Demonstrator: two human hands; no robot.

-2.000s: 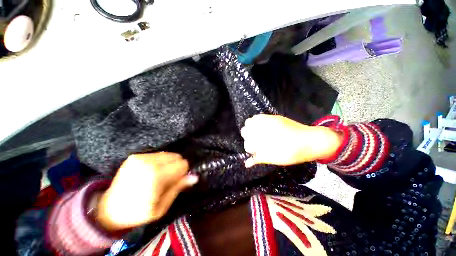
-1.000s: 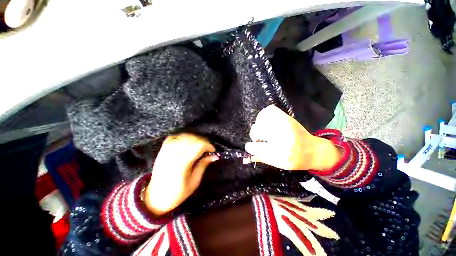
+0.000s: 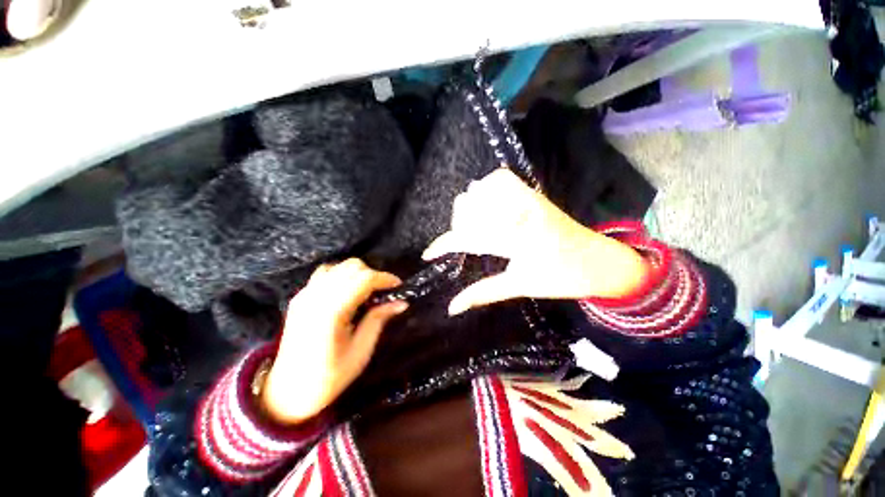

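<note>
A charcoal flecked garment lies bunched on my lap below the table edge. A dark trim with white-silver glints runs along its edge, up toward the table. My left hand holds the trimmed edge between thumb and fingers. My right hand is over the garment just right of it, thumb and index finger spread apart, its other fingers bent over the cloth. Whether it grips cloth or a needle cannot be made out.
The white table curves across the top, with small metal bits and part of a round tray. A lilac stool stands beyond. A blue basket is at left, a white-blue frame at right.
My right thumb and index finger have opened from their pinch, and the hand has shifted slightly up. My left hand moved right toward it, then slightly left, still on the edge.
</note>
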